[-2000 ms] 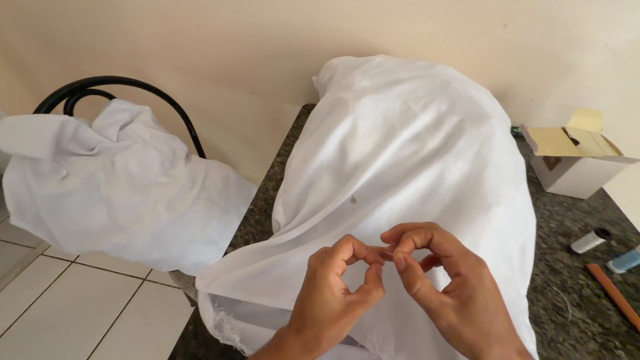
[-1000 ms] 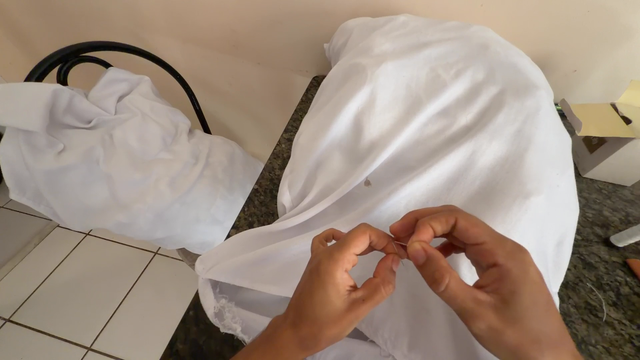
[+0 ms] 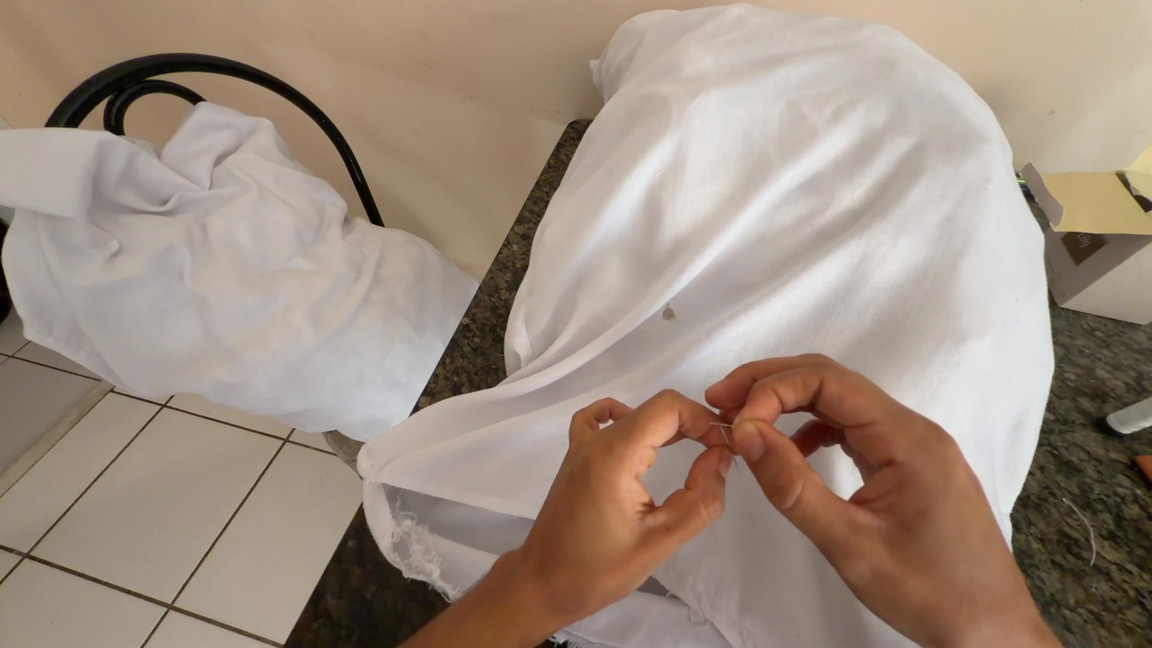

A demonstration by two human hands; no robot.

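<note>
Both hands meet at the fingertips above a large piece of white cloth [image 3: 792, 225] heaped over the countertop. My right hand [image 3: 846, 459] pinches a thin needle [image 3: 723, 425] between thumb and forefinger. A fine thread shows beside the needle, near the fingertips of my left hand [image 3: 639, 486]. The left forefinger touches or nearly touches the needle; whether those fingers grip the thread cannot be told. A small dark mark [image 3: 669, 313] shows on the cloth above the hands, and a frayed edge [image 3: 418, 549] lies at the cloth's lower left corner.
A black-framed chair [image 3: 216, 65] draped with white cloth [image 3: 207, 270] stands left of the granite countertop [image 3: 1089, 387]. At the right are an open cardboard box [image 3: 1111, 261], the end of a pale tube-like object [image 3: 1129, 417] and a loose thread [image 3: 1084, 531]. White floor tiles [image 3: 153, 477] show lower left.
The view has shifted, with the box and small items now farther right. Both hands stay close together at the fingertips, and the needle and thread show more plainly between them.
</note>
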